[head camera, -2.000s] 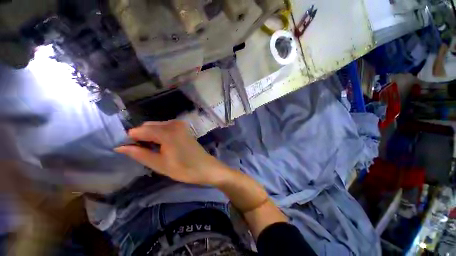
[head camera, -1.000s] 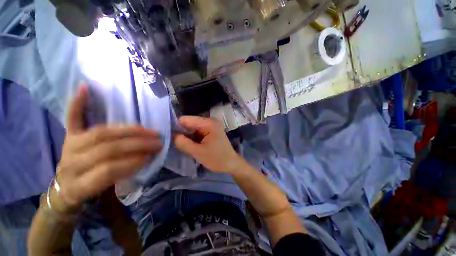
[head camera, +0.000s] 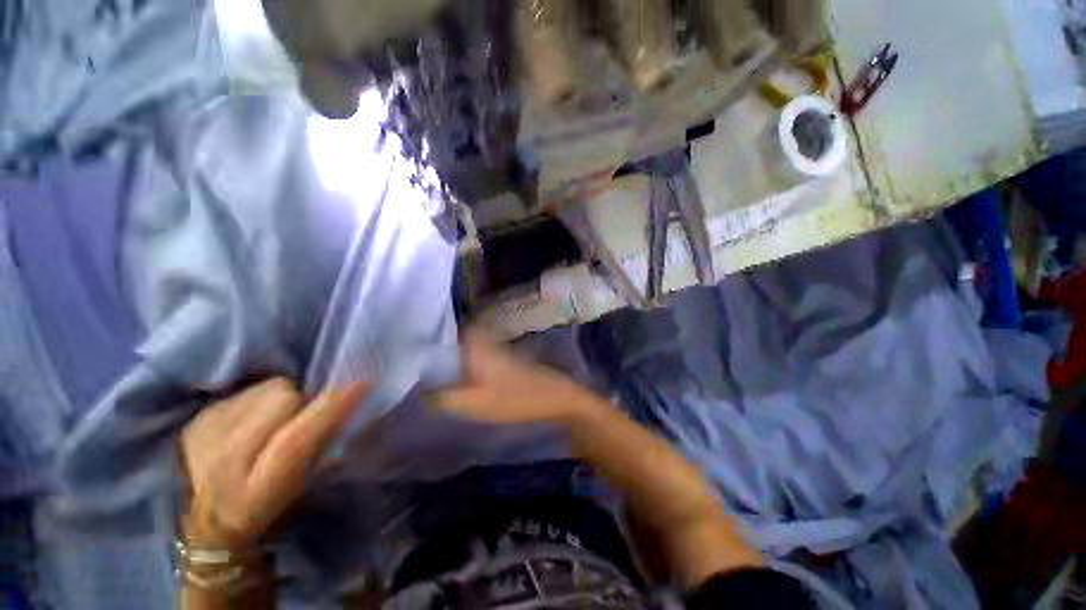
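A light blue-grey garment piece (head camera: 268, 226) runs from the brightly lit needle area of the overlock machine (head camera: 595, 72) down toward me, with loose folds on the left. My left hand (head camera: 256, 459), with bracelets at the wrist, has its fingers closed on the cloth's lower part. My right hand (head camera: 512, 381) is blurred, at the cloth's right edge below the machine; whether it grips the cloth cannot be told. The needle itself is hidden by glare and machine parts.
A forked metal bracket (head camera: 673, 232) stands below the knobs. A white tape roll (head camera: 813, 135), red-handled snips (head camera: 871, 79) and yellow handles (head camera: 796, 81) lie right of the machine. A blue-grey cloth heap (head camera: 834, 393) hangs below the table edge. Purple-blue cloth (head camera: 77, 262) lies left.
The garment piece now spreads in folds across the left. My left hand, out of clear view two seconds ago, then raised and flat over the cloth, is now lower and closed on it. The view has shifted left.
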